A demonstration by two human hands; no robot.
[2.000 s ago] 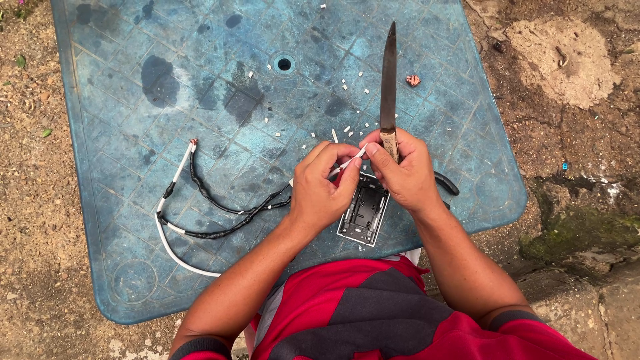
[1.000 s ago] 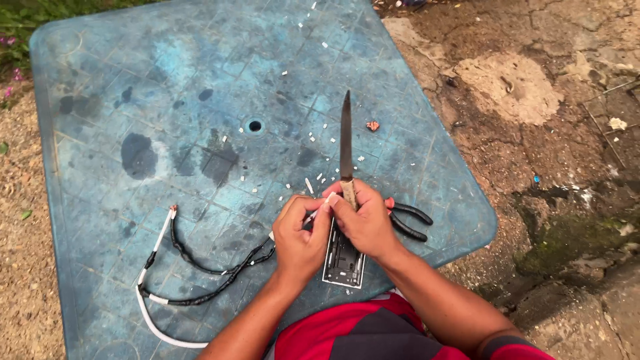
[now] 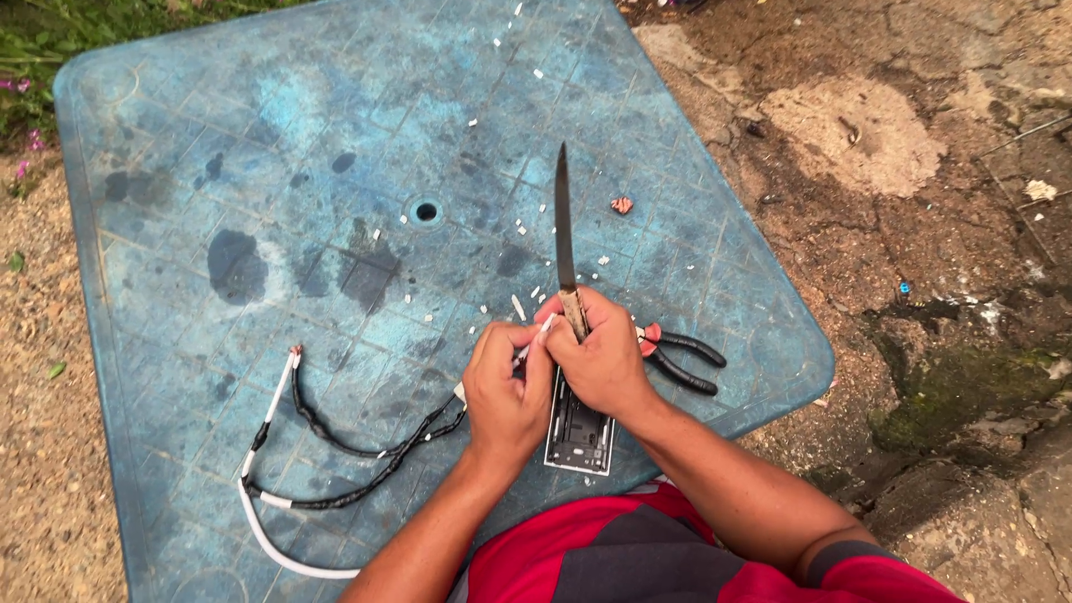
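Note:
My left hand pinches a white-sheathed cable end between thumb and fingers. The knife has its handle in my right hand, blade pointing away from me; that hand's thumb and finger also touch the cable end. Black-taped cable with white stretches runs out from beside my left hand to the left, and its far end shows bare copper strands. Under my hands lies a dark rectangular plastic casing with a light rim, partly hidden. Pliers with black handles lie right of my right hand, jaws hidden.
The blue plastic table has a round hole near its middle. Small white scraps are scattered beyond my hands. A small coppery lump lies right of the blade. Rough ground borders the table's right edge.
The view has shifted, and more of the pliers shows than two seconds ago. Both hands stay close together at the cable end, with the knife still held in the right.

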